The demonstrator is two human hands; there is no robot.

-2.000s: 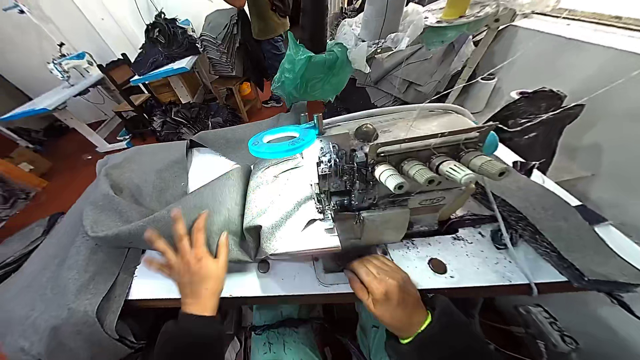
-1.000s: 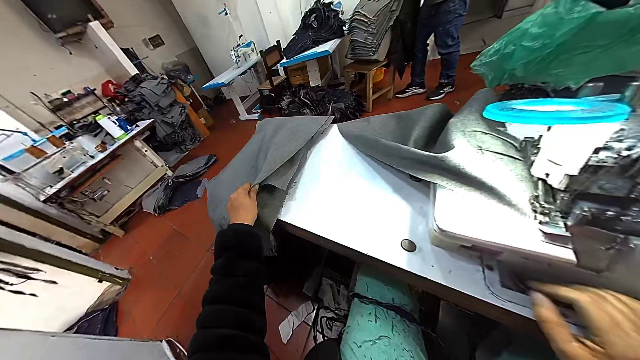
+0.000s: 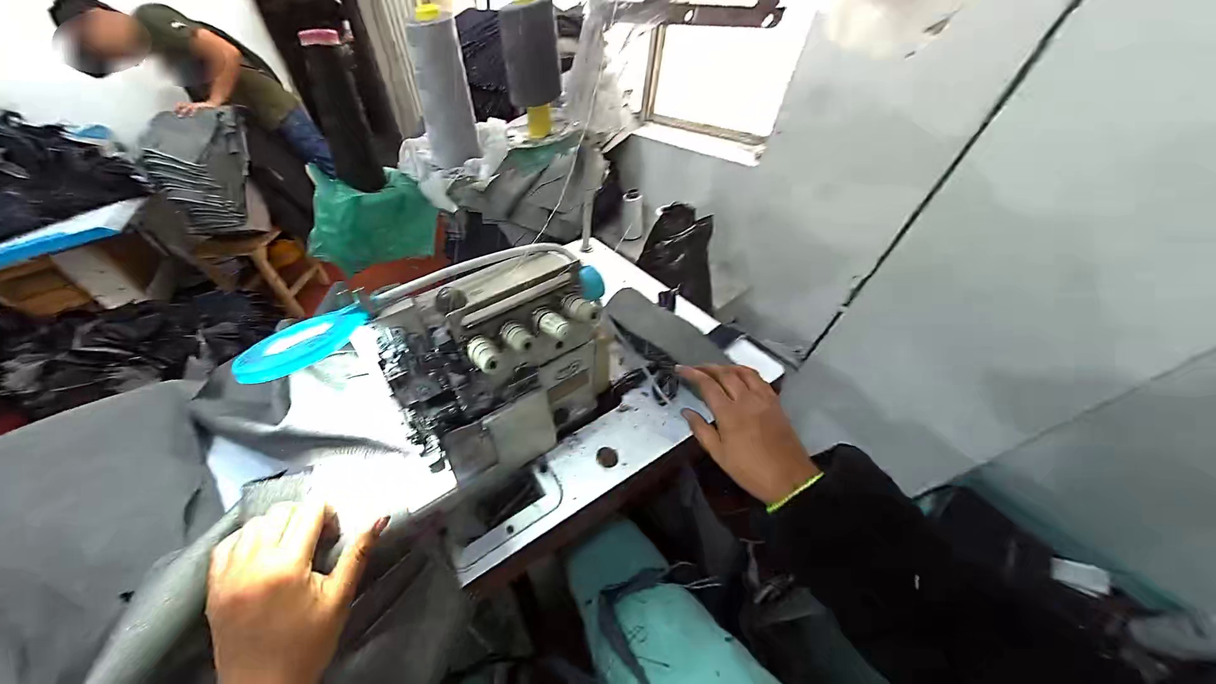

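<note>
An overlock sewing machine (image 3: 513,361) with several tension dials stands on a white table (image 3: 608,475). A blue ring-shaped magnifier or lamp (image 3: 299,348) hangs at its left. Grey fabric (image 3: 104,503) covers the table's left part and drapes over the front edge. My left hand (image 3: 285,589) lies on this fabric at the lower left, with a fold between thumb and fingers. My right hand (image 3: 746,427) is at the table's right end, fingertips on or beside a grey fabric piece (image 3: 665,328) and dark scraps; whether it grips anything is hidden.
Large thread cones (image 3: 445,90) stand behind the machine. A black plastic bag (image 3: 677,255) is by the wall at the right. Back left, a person (image 3: 223,71) leans over a stack of grey cloth (image 3: 195,176) on a wooden stool (image 3: 256,256). Dark cloth lies heaped at the left.
The view has swung to the right. My right hand has moved from the machine's front to the table's right end. My left hand holds fabric nearer the machine than one second ago.
</note>
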